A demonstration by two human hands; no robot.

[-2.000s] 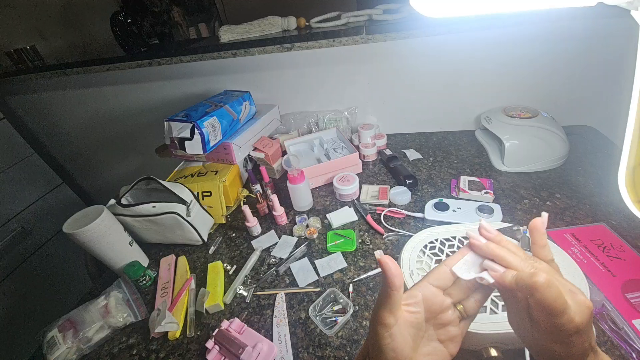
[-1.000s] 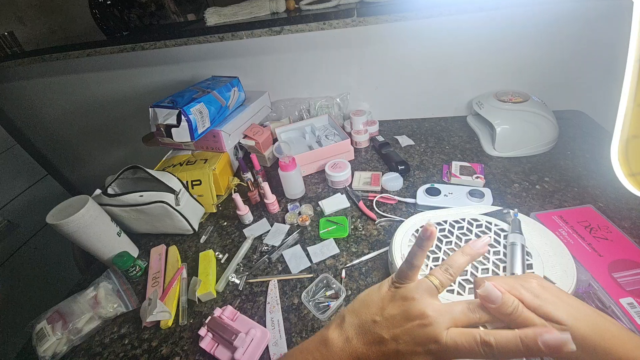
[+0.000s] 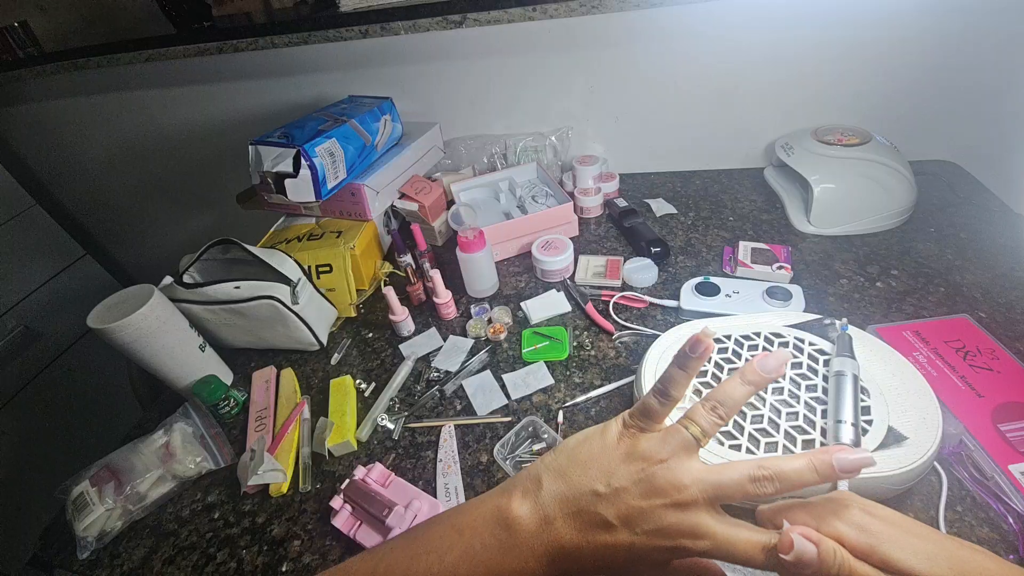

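Observation:
My left hand [image 3: 672, 464], back up and fingers spread, reaches over the near left part of a white nail dust collector [image 3: 908, 400] with a patterned grille; a ring is on one finger. At the lower right, my right hand [image 3: 864, 528] closes around my left index finger. A sliver of white material shows below them, mostly hidden. A silver nail drill handpiece [image 3: 843, 392] lies across the collector's right side, tip away from me. Left of my left hand are a clear tub of drill bits [image 3: 524, 444] and a printed nail file [image 3: 450, 472].
A white nail lamp [image 3: 848, 184] stands at the back right, a white control unit [image 3: 740, 298] behind the collector. Bottles, jars, boxes, cutters [image 3: 596, 312], a white pouch [image 3: 252, 296], a tilted white cup [image 3: 160, 336] and a pink holder [image 3: 380, 504] crowd the left and middle.
My left hand has turned from palm up to back up with its fingers spread. The white pad seen between my hands two seconds ago is mostly hidden. My right hand has moved lower.

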